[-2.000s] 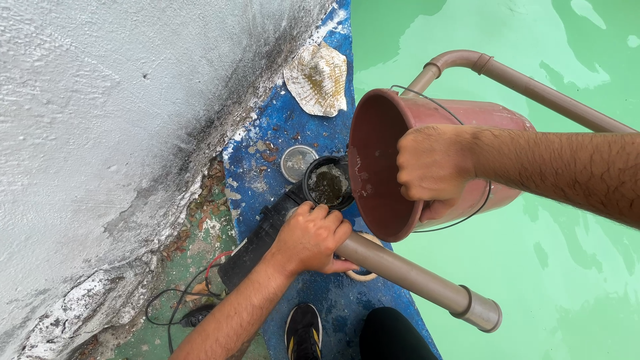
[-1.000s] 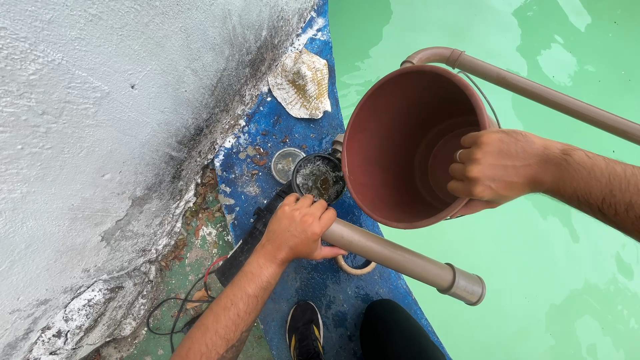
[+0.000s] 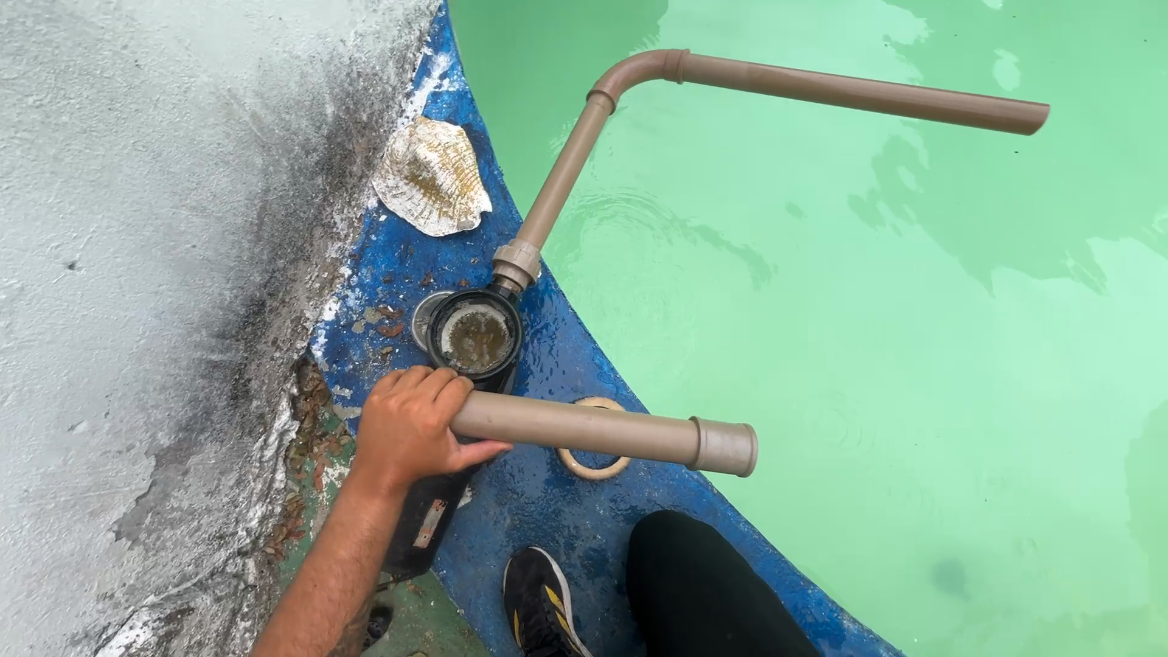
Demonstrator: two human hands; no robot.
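Observation:
My left hand point(image 3: 415, 424) grips the near end of a short brown plastic pipe point(image 3: 584, 427), whose wider socket end points right over the green water. Just above the hand is the round black pump strainer housing point(image 3: 475, 335), uncovered, with murky foamy liquid inside. From its top, a union fitting point(image 3: 516, 263) joins a long brown pipe with an elbow point(image 3: 639, 75) that reaches out over the water. The black pump body point(image 3: 424, 525) lies below, partly hidden by my hand and the pipe. My right hand is out of view, as is the bucket.
A rough, stained wall point(image 3: 164, 274) rises at the left. Along the blue pool ledge point(image 3: 566, 520) lie a whitish shell point(image 3: 433, 176), a clear round lid point(image 3: 424, 319) partly behind the housing, and a beige ring point(image 3: 593, 467) under the pipe. Green water point(image 3: 867, 347) fills the right side.
The reddish-brown bucket, held by my right hand beside the housing in the earlier frames, has gone out of view with that hand. My left hand still holds the short pipe.

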